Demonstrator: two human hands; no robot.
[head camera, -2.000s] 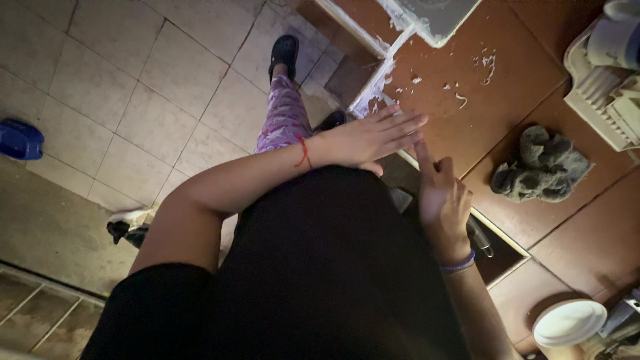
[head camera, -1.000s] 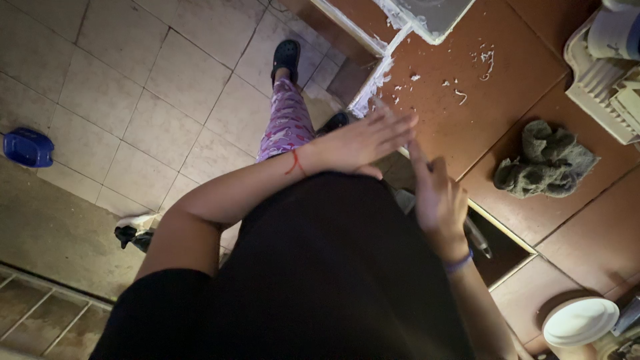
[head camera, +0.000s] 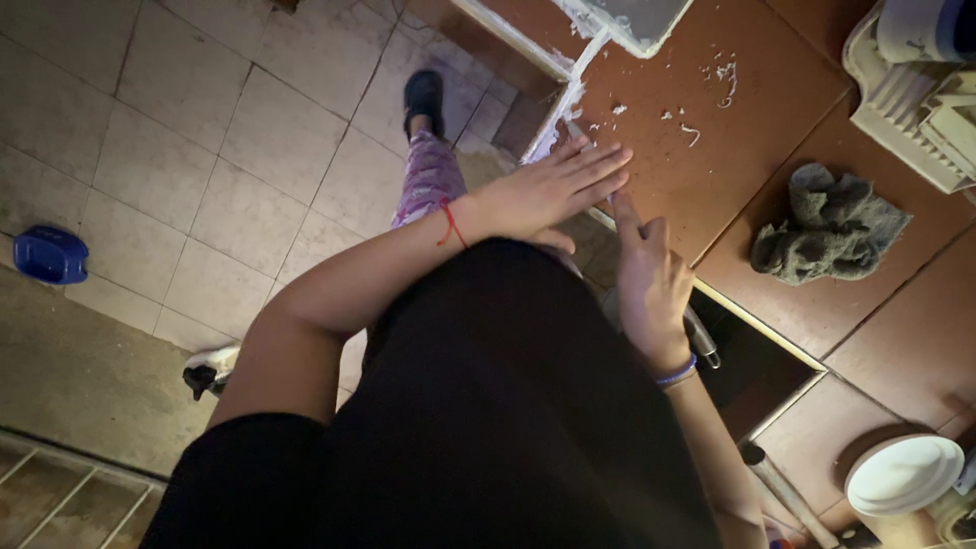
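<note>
My right hand (head camera: 652, 282) grips a knife, its index finger stretched along the blade. The handle (head camera: 703, 339) sticks out behind the palm, and the pointed blade tip (head camera: 577, 133) shows beyond my left fingers. Flat over the middle of the blade lies my left hand (head camera: 557, 187), its fingers extended and slightly apart; it hides much of the blade. The tip is at the white-coated edge (head camera: 550, 133) of a reddish-brown tiled counter (head camera: 732, 175). White shavings (head camera: 690, 136) are scattered on the tiles.
A crumpled gray cloth (head camera: 831, 225) lies on the counter, near a cream dish rack (head camera: 877, 99). A white-rimmed gray panel (head camera: 648, 19) is at the top, a white round dish (head camera: 905, 474) at lower right. On the floor are a blue container (head camera: 50, 255) and a black-and-white animal (head camera: 213, 367).
</note>
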